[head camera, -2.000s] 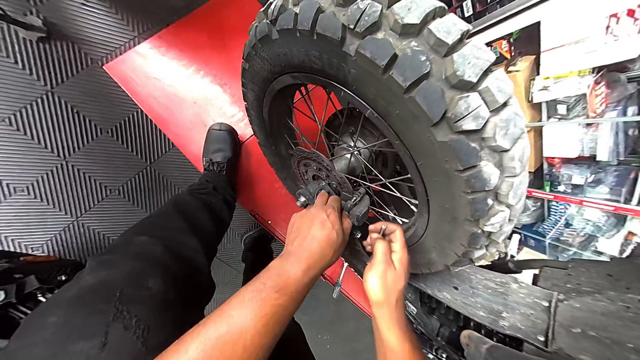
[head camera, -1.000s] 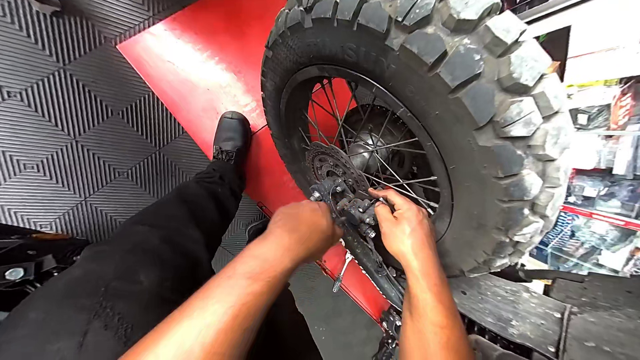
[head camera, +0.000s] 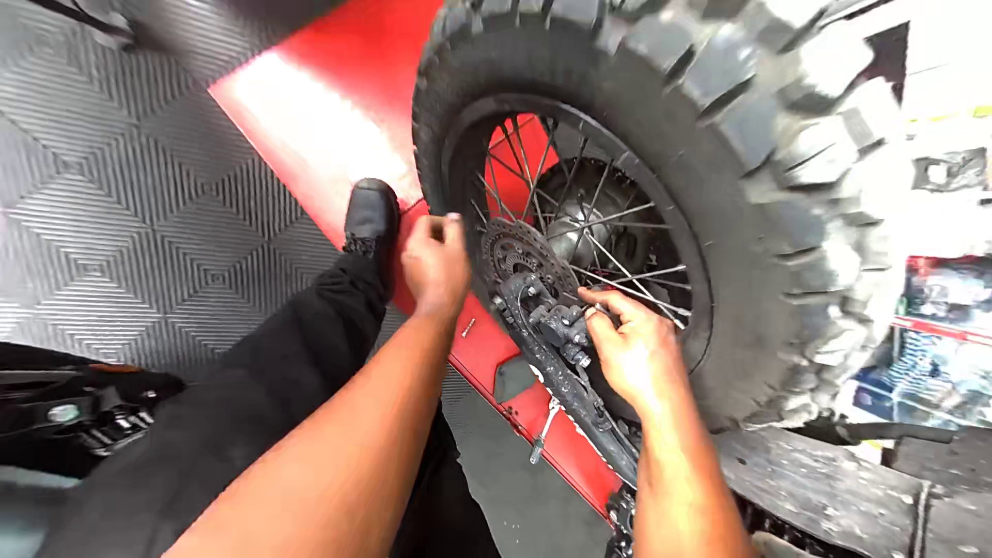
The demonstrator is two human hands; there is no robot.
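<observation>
A spoked motorcycle wheel with a knobby tire [head camera: 744, 256] stands over a red lift platform. In front of its hub sit the perforated brake disc [head camera: 527, 252] and a dirty brake caliper [head camera: 562, 322], beside the swingarm [head camera: 554, 380]. My right hand [head camera: 632, 341] is at the caliper's right side, thumb and index finger pinching a small thin part too small to identify. Left of the disc, my left hand [head camera: 438, 260] is raised off the caliper, fingers curled and blurred; whether anything is between them cannot be told.
On the red platform [head camera: 496, 349] lies a small metal pin or bolt [head camera: 468, 328]. A ratchet-like tool [head camera: 546, 430] is near the platform's edge, below the swingarm. My black shoe [head camera: 372, 213] rests at the platform. Shelves with packaged goods [head camera: 942, 333] stand at the right.
My left hand has moved off the caliper, up and to the left. My right hand stays by the caliper. The view has shifted closer to the wheel.
</observation>
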